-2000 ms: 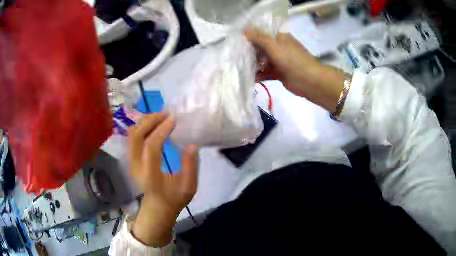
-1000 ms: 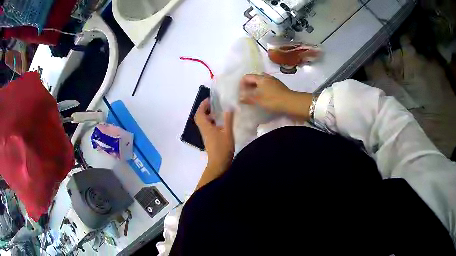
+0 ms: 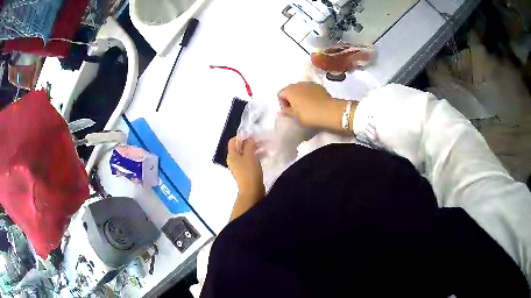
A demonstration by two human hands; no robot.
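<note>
A crumpled clear-white plastic wrapper (image 3: 278,137) lies between my hands, close to my body. My left hand (image 3: 245,165) grips its near left side, fingers curled. My right hand (image 3: 311,106) pinches its upper right part, fingers bent. What is inside the wrapper cannot be told. A black smartphone (image 3: 230,131) lies just left of the wrapper, partly covered by it and by my left hand. An orange-brown wrapped piece (image 3: 342,59) lies beyond my right hand, near the needle area.
A white table (image 3: 195,96) carries a screwdriver (image 3: 176,64), a thin red cord (image 3: 234,72), a purple-and-pink packet (image 3: 134,165) and a switch box (image 3: 180,234). A sewing machine (image 3: 329,14) stands at the back. A red bag (image 3: 38,171) hangs left, above a grey motor end (image 3: 119,230).
The view has swung since the first frame, where my left hand was open and apart. Now both hands hold the plastic low by my body, flatter and more crumpled.
</note>
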